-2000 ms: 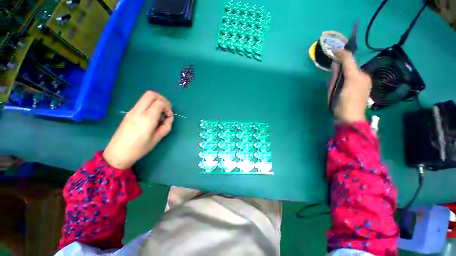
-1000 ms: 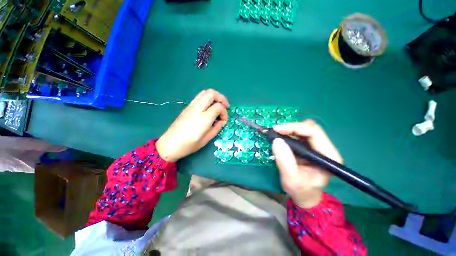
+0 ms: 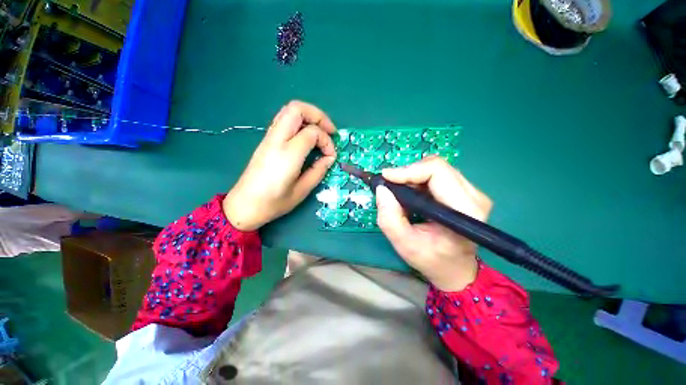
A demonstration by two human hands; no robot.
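Note:
A green PCB panel lies flat on the green mat in front of me, its left edge and lower right partly under my hands. My right hand holds a black soldering iron, its tip at the panel's left part. My left hand is at the panel's upper left edge, thumb and fingers pinched close to the iron tip. Thin solder wire runs from the blue bin side into my left hand. The wire's end is hidden at the fingertips. A pile of tiny dark components lies beyond my left hand.
A blue bin with yellow-brown circuit boards stands at left. A round yellow and black tub is upper right. White plastic pieces and part of a black object are at right. A cardboard box is below the bench.
My right hand has come from the tub to the panel with the iron. My left hand has moved right to the panel's edge. The view has shifted since, and the second panel has left it.

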